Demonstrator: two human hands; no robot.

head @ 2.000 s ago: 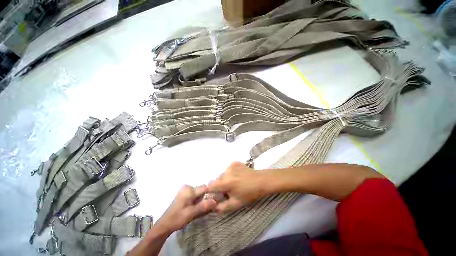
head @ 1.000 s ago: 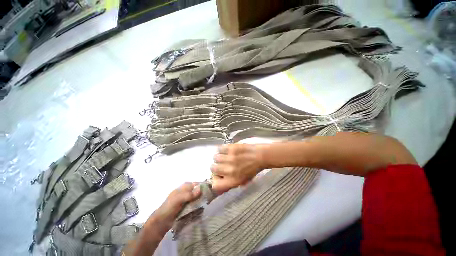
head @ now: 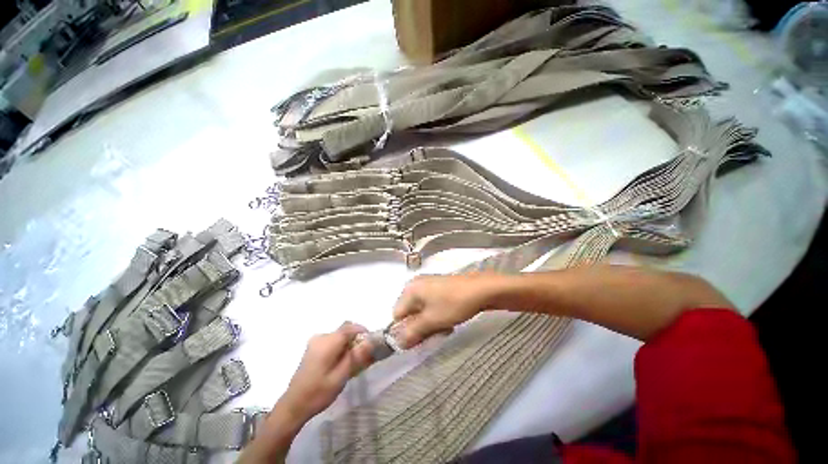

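Observation:
My left hand and my right hand meet at the near centre. Both pinch a short beige-grey strap piece. Silver metal shows between the fingertips; whether it is the buckle or the hook is unclear. Long webbing straps lie fanned out beneath my hands and right forearm, partly hidden by them. A heap of short strap pieces with silver buckles lies at the left. A row of assembled straps lies in the centre, hooks at its left end, tails gathered at the right.
A tied strap bundle with a whitish binding tie lies at the far side, by a cardboard box. Clear plastic film is at the left. A yellow line crosses the white worktable. A machine-like area shows behind at the top left.
Since one second ago, my right hand has moved slightly down, and my hands stay together at the strap piece. The webbing end below my left hand now looks blurred.

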